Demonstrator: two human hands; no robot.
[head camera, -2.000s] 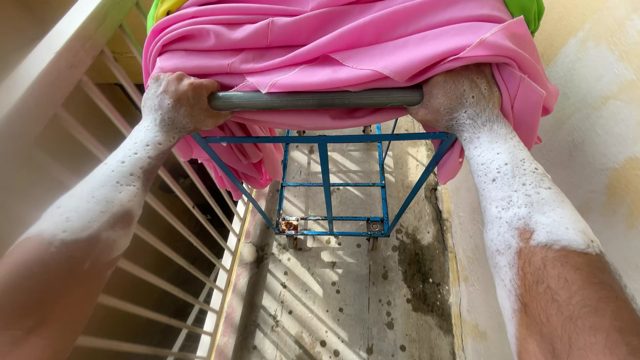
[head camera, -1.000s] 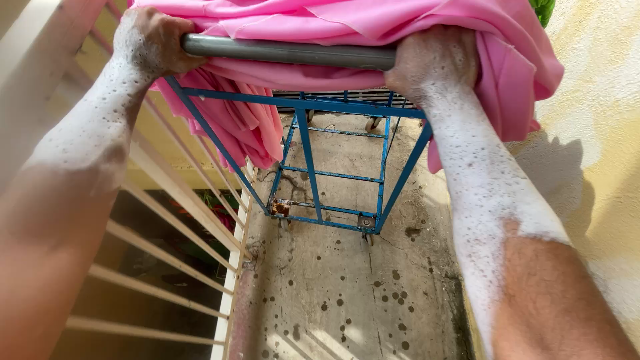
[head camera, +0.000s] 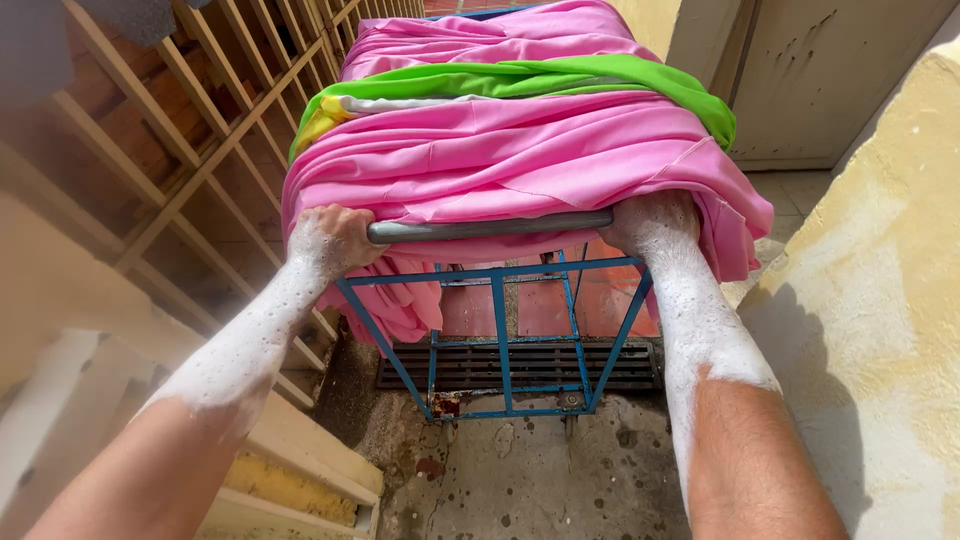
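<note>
A blue metal cart frame (head camera: 501, 337) on small wheels carries a heap of pink fabric (head camera: 480, 150), with a bright green cloth (head camera: 525, 75) across it and bits of white and yellow cloth. My left hand (head camera: 334, 238) is closed around the left end of the grey handlebar (head camera: 491, 226). At its right end my right hand (head camera: 652, 225) grips the bar, its fingers partly hidden by draped pink cloth. White foam covers both hands and forearms. More pink fabric hangs down at the cart's left side.
A cream metal railing (head camera: 217, 150) runs along the left. On the right stands a rough yellow and white wall (head camera: 877, 322), with a pale door (head camera: 817, 82) beyond. A dark drain grate (head camera: 622, 365) crosses the floor under the cart, between stained concrete (head camera: 525, 480) and red tiles.
Both hands keep hold of the handlebar. The cart has moved forward along the passage; its lower frame is now over a drain grate and red tiles. The view shows more of the fabric's top.
</note>
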